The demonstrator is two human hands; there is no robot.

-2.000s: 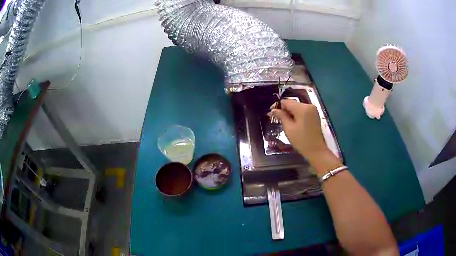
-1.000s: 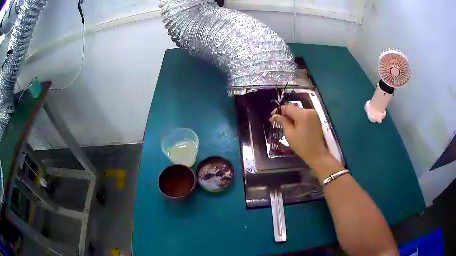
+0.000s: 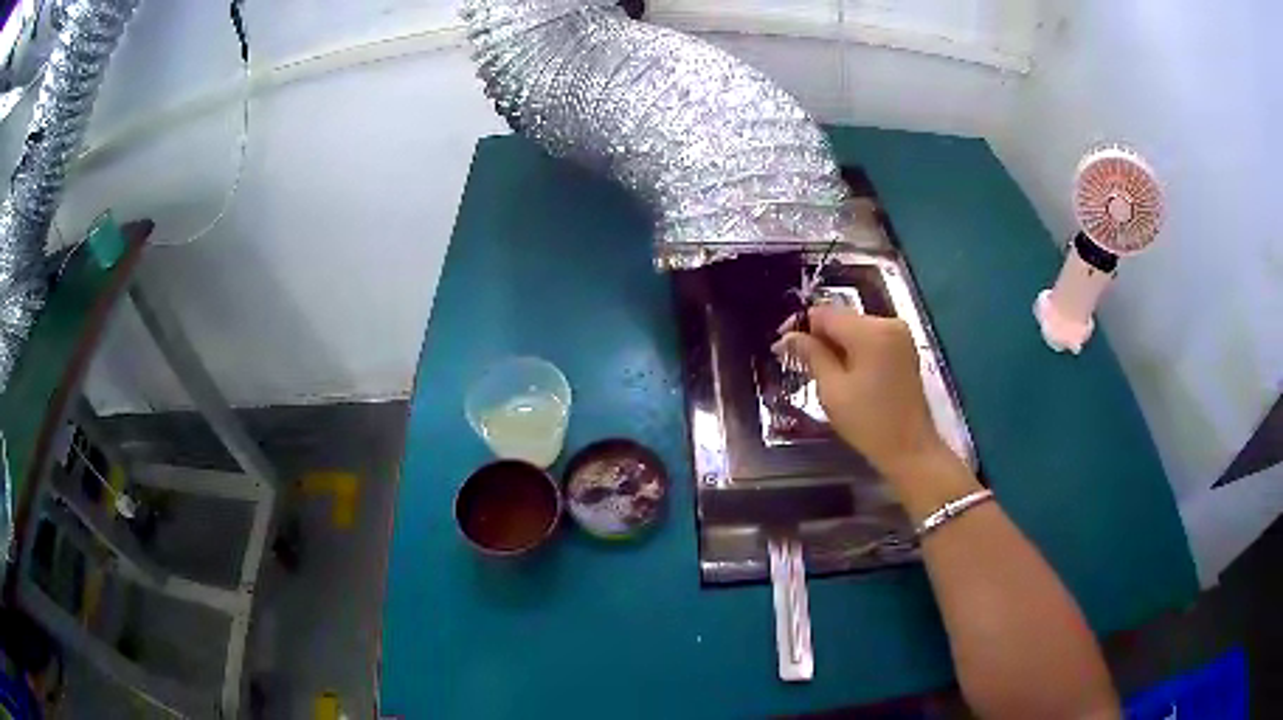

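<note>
My right hand (image 3: 870, 383), bare with a bracelet at the wrist, pinches a small bunch of wire leads (image 3: 812, 288) over the solder pot (image 3: 732, 464). Thin dark and pale ends stick up above the fingers, and pale ends show below the fingertips. The molten solder (image 3: 791, 422) shows as a partly bright, partly dark rectangle inside the frame; my hand covers part of it. Whether the lead ends touch the solder I cannot tell. My left hand is not in view.
The flux cup (image 3: 508, 508), clear plastic cup (image 3: 521, 411) and dross tin (image 3: 615, 490) stand left of the pot. The scraper (image 3: 792, 619) juts forward. The silver duct (image 3: 704, 134) ends over the pot's back. A pink fan (image 3: 1081, 267) stands right. A blue tote (image 3: 1196, 692) shows bottom right.
The whole view has shifted slightly, moving the table and pot a little right in the picture. My right hand stays over the pot with the leads still pinched.
</note>
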